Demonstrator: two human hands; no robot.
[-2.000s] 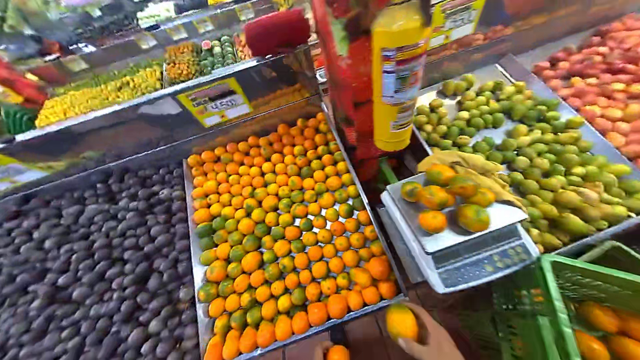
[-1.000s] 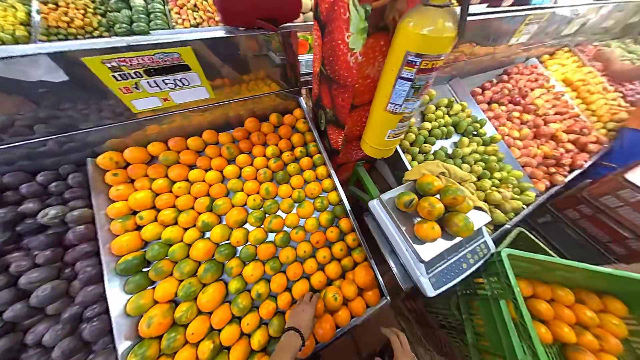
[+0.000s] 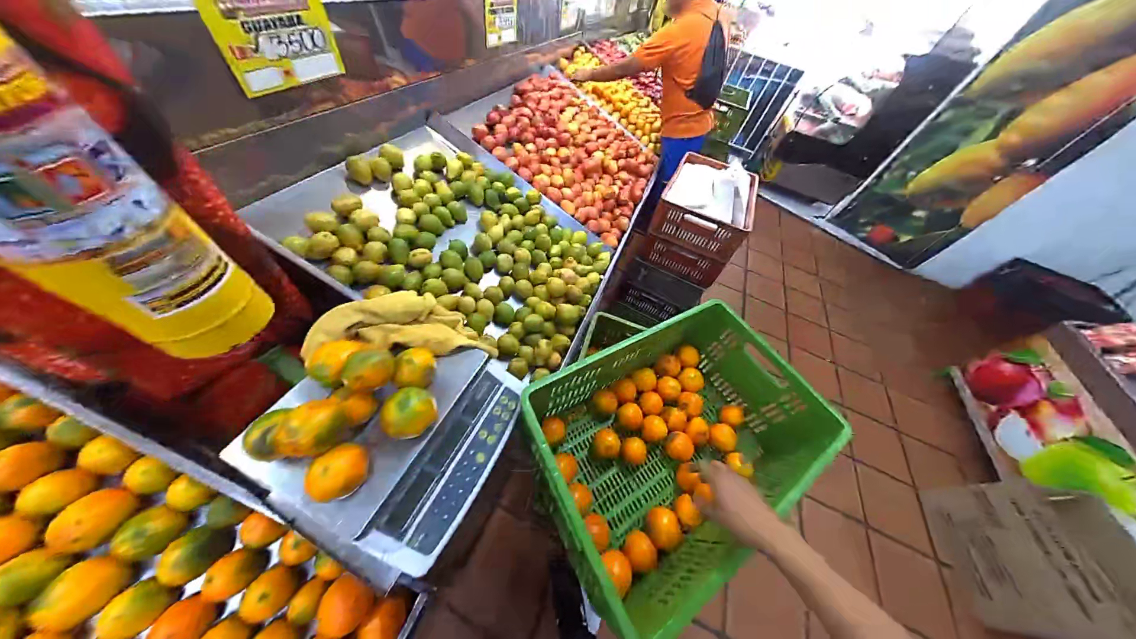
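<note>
My right hand (image 3: 732, 501) reaches into a green plastic crate (image 3: 785, 484), its fingers at the orange lulo fruits (image 3: 664, 528) near the crate's right side; whether it grips one cannot be told. Lulos lie scattered over the slotted crate floor. My left hand is out of view. Left of the crate, a digital scale (image 3: 444, 470) bears several green-and-orange fruits (image 3: 337, 472) on its plate, with a yellow cloth (image 3: 390, 321) behind them. At the lower left, a metal display tray holds rows of orange and green lulos (image 3: 89, 522).
A yellow fire extinguisher (image 3: 169, 275) hangs at the left. Behind the scale lie green guavas (image 3: 444, 213), then reddish fruits (image 3: 568, 151). Stacked crates (image 3: 701, 226) stand beyond the green crate, near a person in an orange shirt (image 3: 688, 67). A cardboard box (image 3: 1021, 550) is at the right.
The view has swung far to the right. One second ago my left hand was at the display tray's lulos; it is out of view now. My right hand has moved into the green crate.
</note>
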